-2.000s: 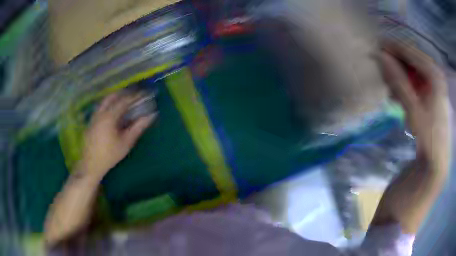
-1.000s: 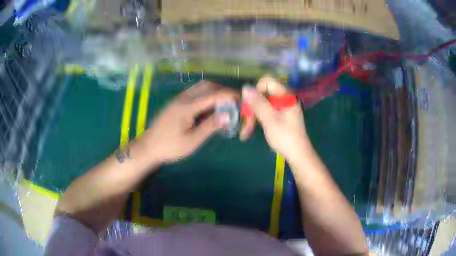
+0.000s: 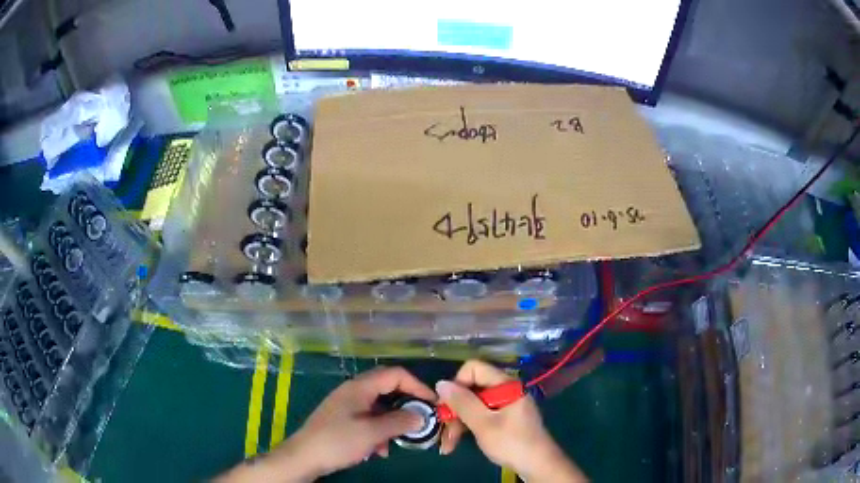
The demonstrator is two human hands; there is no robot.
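Observation:
My left hand (image 3: 361,424) is shut on a round component (image 3: 416,426) with a silver face and dark rim, low at the centre of the view. My right hand (image 3: 502,426) is shut on a red test probe (image 3: 497,395). The probe's tip end is at the component's right edge; whether it touches is hidden by the fingers. A red probe lead (image 3: 651,283) runs from the probe up to the right.
A tray stack (image 3: 236,179) with round components stands behind the hands, partly covered by a cardboard sheet (image 3: 500,179) with handwriting. A filled tray (image 3: 47,321) is at left, another stack (image 3: 783,368) at right. A monitor (image 3: 377,28) stands at the back.
The view has tilted up, so the trays and monitor now show. Both hands sit lower in the picture, still together with the component and probe.

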